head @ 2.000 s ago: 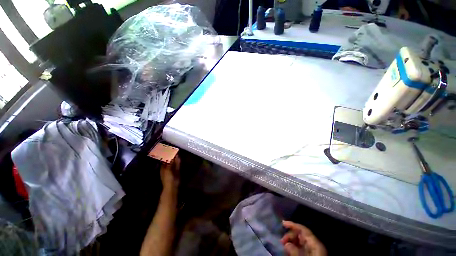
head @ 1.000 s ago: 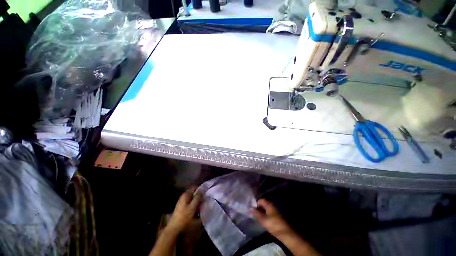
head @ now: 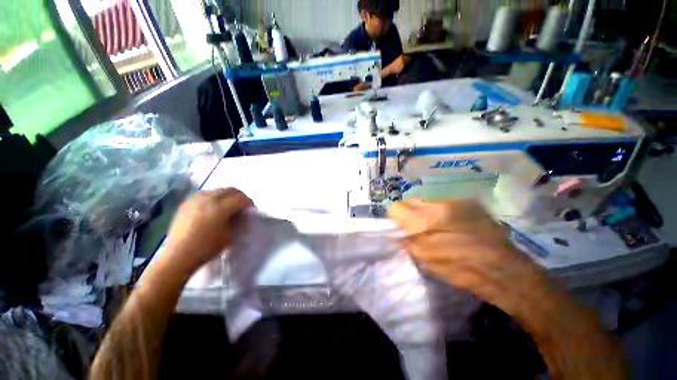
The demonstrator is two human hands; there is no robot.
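A pale grey-lilac fabric piece is stretched between my hands above the front edge of the white machine table. It is blurred, and its lower parts hang down over the edge. My left hand grips its left end. My right hand grips its right upper edge, in front of the needle area. The white sewing machine with a blue stripe and "JACK" lettering stands behind my right hand. The blue shears do not show; my right hand and arm cover part of the table.
A crumpled clear plastic bag lies at the left, above pale scraps. Thread snips lie right of my right wrist. A person sits at another machine opposite. Dark thread cones and white cones stand behind.
Both hands have come up from below the table edge with the fabric and spread it out above the edge. The view has tilted up, showing the person opposite and the windows.
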